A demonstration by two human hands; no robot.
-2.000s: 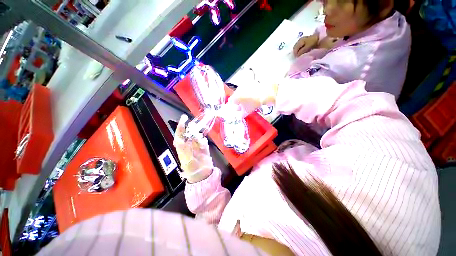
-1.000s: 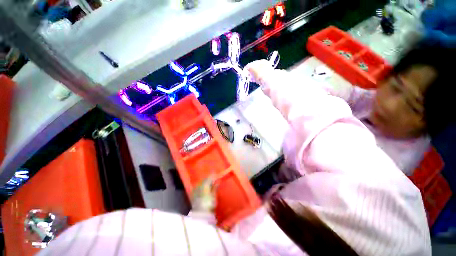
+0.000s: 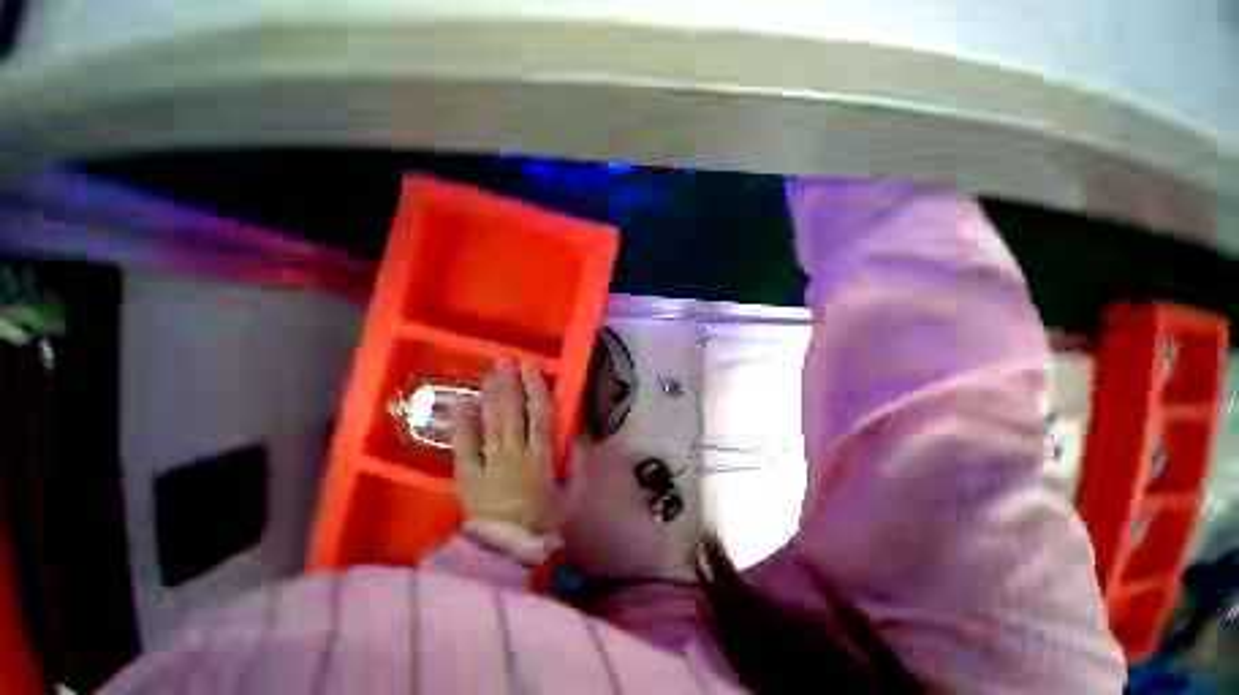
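Neither of my hands is in the picture; only my striped smock shows along the bottom. Nearest in front is an orange-red divided bin [image 3: 578, 312], tilted. A shiny clear part [image 3: 438, 413] lies in its middle compartment. Another worker's hand [image 3: 510, 455] reaches over the bin's right side, fingertips beside the clear part; whether it grips the part cannot be told. The picture is blurred.
A neighbour's pink sleeve [image 3: 910, 367] stretches across the dark line. Right of the bin are a dark rounded item [image 3: 613, 386], small dark pieces [image 3: 659, 489] and a white sheet [image 3: 750, 435]. A second divided bin [image 3: 1121, 475] stands far right. A pale shelf edge [image 3: 612, 116] crosses the top.
The view has swung left to right and levelled, so the red surface has nearly left the picture. The neighbour's hand has moved up the bin to the clear part.
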